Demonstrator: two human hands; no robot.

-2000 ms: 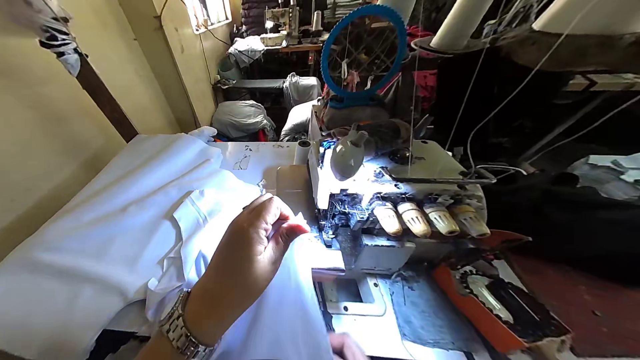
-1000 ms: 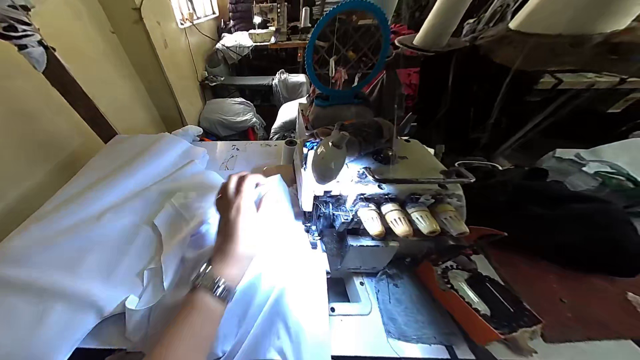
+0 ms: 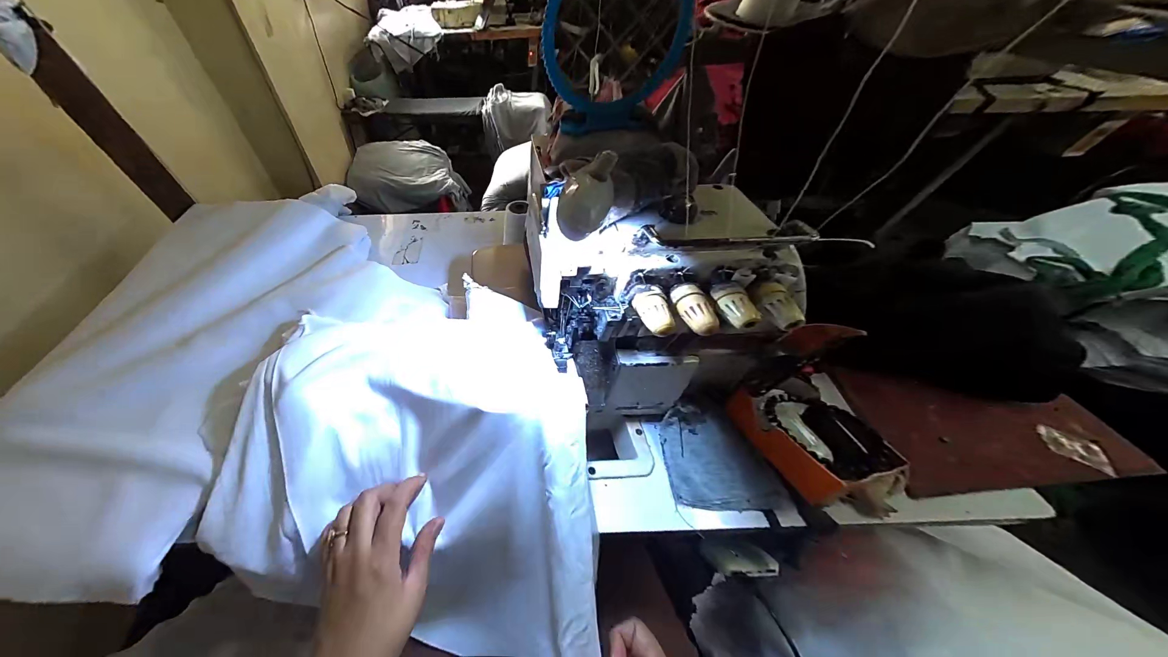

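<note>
White fabric (image 3: 474, 438) lies over the left of the table, its right edge running up to the needle area of an overlock sewing machine (image 3: 675, 237). My left hand (image 3: 374, 557), a ring on one finger, rests on the lower part of this cloth with its fingers spread. At the bottom edge of the view, only a small part of my right hand (image 3: 636, 639) shows, just right of the cloth's edge; whether it holds anything is hidden. A bright lamp lights the cloth beside the presser foot. Several cream tension knobs (image 3: 695, 308) line the machine's front.
An open orange box (image 3: 794, 456) with dark contents stands right of the machine, near a grey cloth patch (image 3: 721, 461). Dark fabric (image 3: 940, 328) is heaped at the right. Behind the machine stands a blue round-framed fan (image 3: 547, 55). Threads run down from above.
My left hand has moved from the cloth near the needle area down toward the front, its fingers now spread. The cloth has shifted and lies wider before the machine. The view has tilted down.
</note>
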